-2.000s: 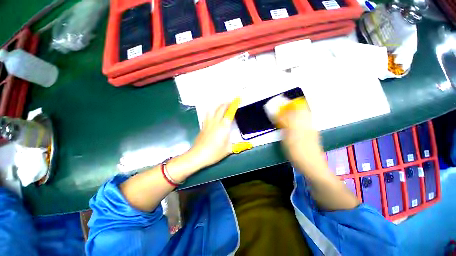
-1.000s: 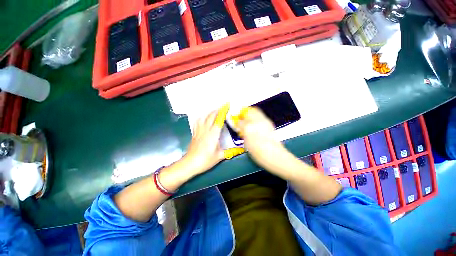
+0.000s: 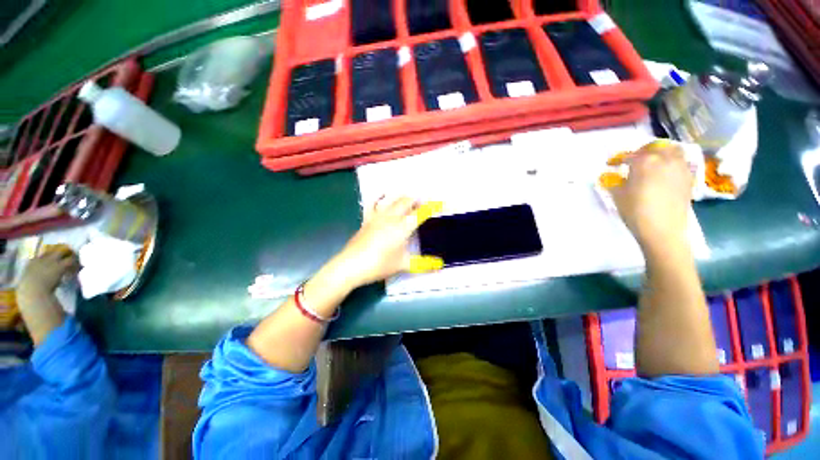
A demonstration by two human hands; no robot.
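A dark smartphone (image 3: 481,235) lies glossy face up on white sheets (image 3: 575,157) on the green bench. My left hand (image 3: 391,238), with yellow finger cots, holds the phone's left end between thumb and finger at its two long edges. My right hand (image 3: 655,184), also with yellow finger cots, is off the phone, over the right part of the sheets beside the right dish. Its fingers are bent; whether they hold a white wipe against the white background cannot be told.
A red phone tray (image 3: 396,139) stands behind the sheets. The right dish (image 3: 742,166) holds a bottle and orange finger cots. At left are a squeeze bottle (image 3: 135,119), another dish (image 3: 148,243) and another person's hand (image 3: 40,278). A second phone tray (image 3: 598,359) is below the bench at right.
My right hand has moved from wiping over the phone to the right, beside the dish. The phone now lies straighter. Another person's hand has appeared at the left, and the view has shifted.
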